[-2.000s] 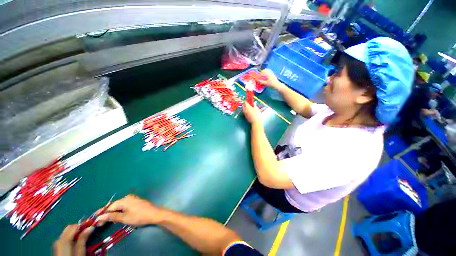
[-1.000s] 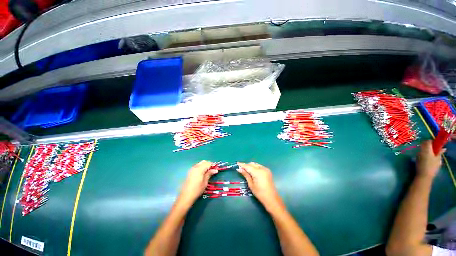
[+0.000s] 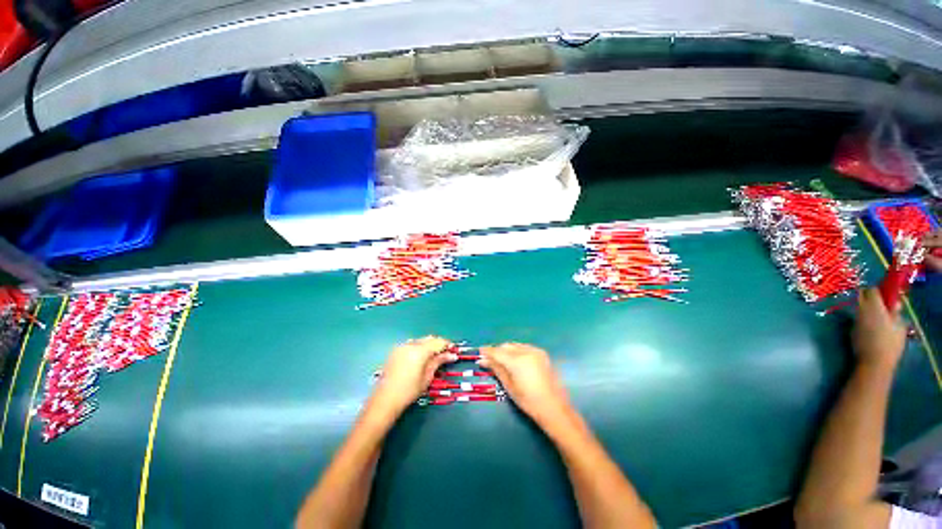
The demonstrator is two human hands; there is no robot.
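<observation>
My left hand (image 3: 415,370) and my right hand (image 3: 524,374) are close together at the middle of the green bench. Their fingertips pinch the two ends of a red wire lead (image 3: 468,358), which lies level between them. Just below it, several red leads with white bands (image 3: 465,392) lie side by side on the bench, roughly parallel, partly covered by my fingers. Whether I hold one lead or a few is too small to tell.
Red lead piles lie at the bench's far edge (image 3: 415,269), right of it (image 3: 631,260), far right (image 3: 811,240) and left (image 3: 77,356). Behind are a white box (image 3: 434,214) with a blue tray (image 3: 322,165) and clear bag (image 3: 485,150). A neighbour's hand (image 3: 879,329) holds red pieces at right.
The view has swung from the neighbour at the right to face the bench. Since one second ago my hands have moved slightly closer together, and the neighbour's hands have shifted around the red pieces.
</observation>
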